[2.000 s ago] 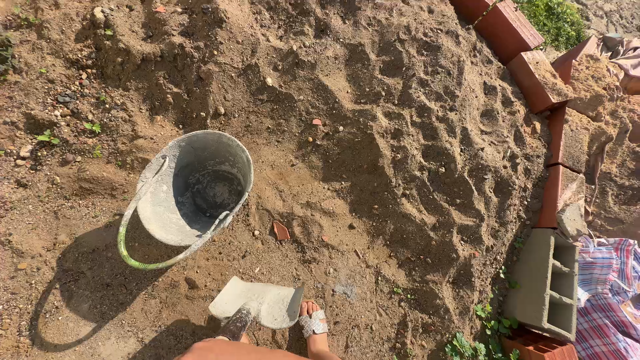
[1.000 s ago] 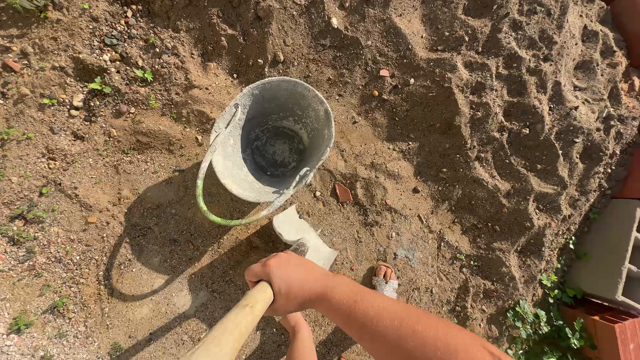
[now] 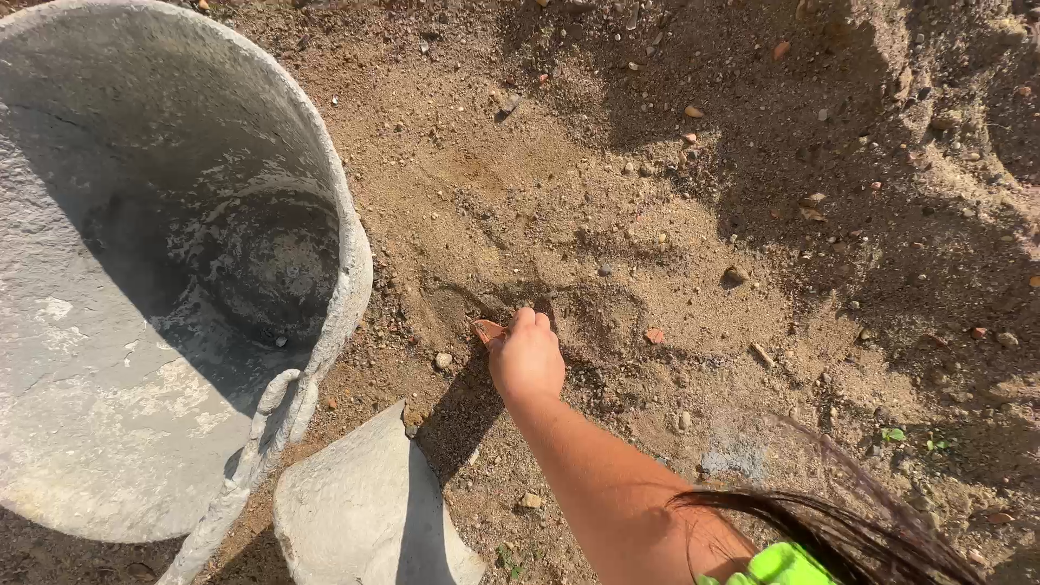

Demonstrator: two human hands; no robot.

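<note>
My right hand (image 3: 528, 353) reaches down to the sandy ground, its fingers closed on a reddish terracotta shard (image 3: 489, 331) whose end shows left of the fingers. The fingertips are partly hidden by the back of the hand. To its left stands a large grey bucket (image 3: 345, 268), crusted with dried cement, its mouth facing me and its rope-like handle (image 3: 215, 516) hanging at the lower side. Just below the bucket's rim lies the grey blade of a shovel (image 3: 357, 496); its handle is out of view. My left hand is not in view.
Loose sand with pebbles surrounds the hand. A smaller terracotta piece (image 3: 654, 335) lies to the right of it. Uneven, shaded soil (image 3: 812, 146) rises at the upper right. Small green plants (image 3: 892, 435) grow at the right, and strands of dark hair (image 3: 812, 512) hang across the lower right.
One second ago my right hand gripped the shovel's wooden handle; now it is down at the ground, holding the shard that lay beside the bucket. The view has moved much closer to the ground.
</note>
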